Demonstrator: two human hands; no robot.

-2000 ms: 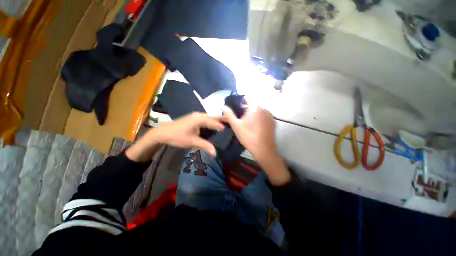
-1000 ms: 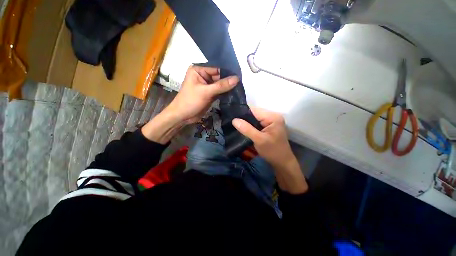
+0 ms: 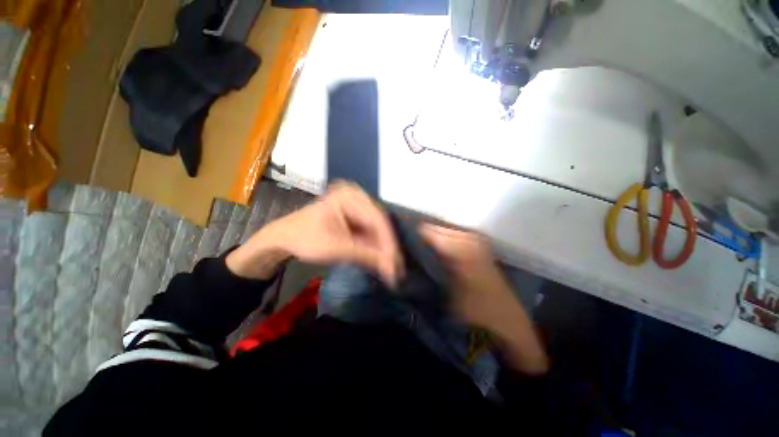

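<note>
A long black strip (image 3: 354,128) lies with its straight end on the white machine bed. Its near part hangs over the table's front edge, between my hands. My left hand (image 3: 346,230) is blurred and lies over the strip at the table edge, fingers bent around it. My right hand (image 3: 470,269) is blurred and holds the bunched near part of the black piece at its right side. The fingertips of my right hand are partly hidden by the cloth.
The sewing machine head (image 3: 504,51) stands at the top, its lamp lit. Scissors (image 3: 656,192) with yellow and red-orange handles lie right. A blue-handled tool (image 3: 730,239) and small parts box (image 3: 760,303) are far right. Black cut pieces (image 3: 179,94) lie on orange-taped cardboard (image 3: 226,145) at left.
Both hands have moved lower, towards my lap, with the black piece. The strip's far end has come down into view on the bed. The camera view has shifted slightly.
</note>
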